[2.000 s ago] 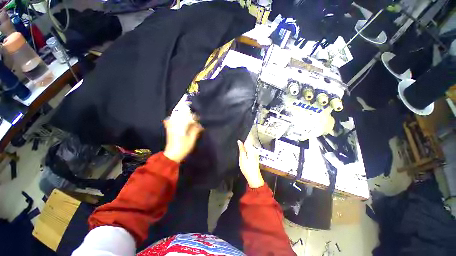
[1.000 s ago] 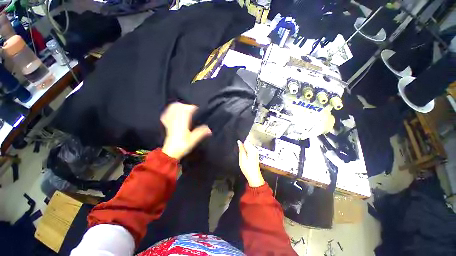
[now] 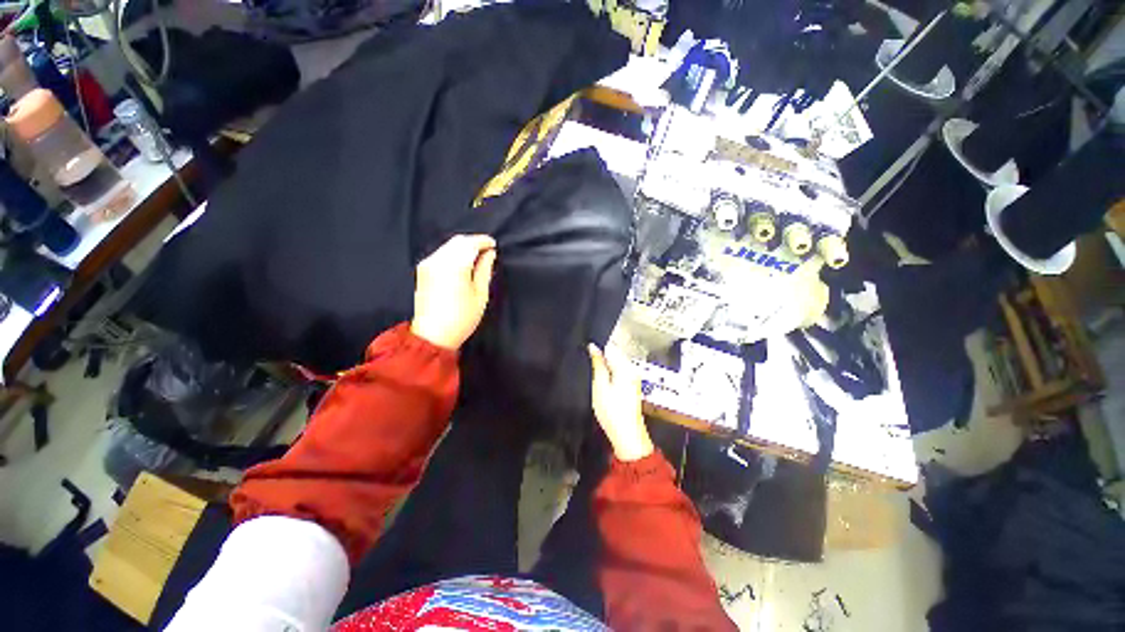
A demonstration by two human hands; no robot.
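A black garment piece [image 3: 555, 266] lies left of the white JUKI overlock machine [image 3: 753, 235], its right edge along the needle area [image 3: 642, 266], and hangs down over the table edge. My left hand [image 3: 454, 286] pinches the left side of this cloth, fingers closed. My right hand [image 3: 617, 401] lies at the cloth's lower right edge, in front of the machine, fingers extended; whether it grips the cloth cannot be told. The presser foot is too small to make out.
A large black spread of cloth [image 3: 333, 185] lies to the left. A wooden stool [image 3: 146, 549] is at lower left. A side table with bottles [image 3: 68, 148] stands at far left. Thread holders [image 3: 1030, 235] are at upper right. Dark cloth heaps [image 3: 1018, 543] lie at lower right.
My left hand was open and blurred over the cloth; it has closed on it and turned upward. The cloth by the machine has shifted and bunched. My right hand has barely moved.
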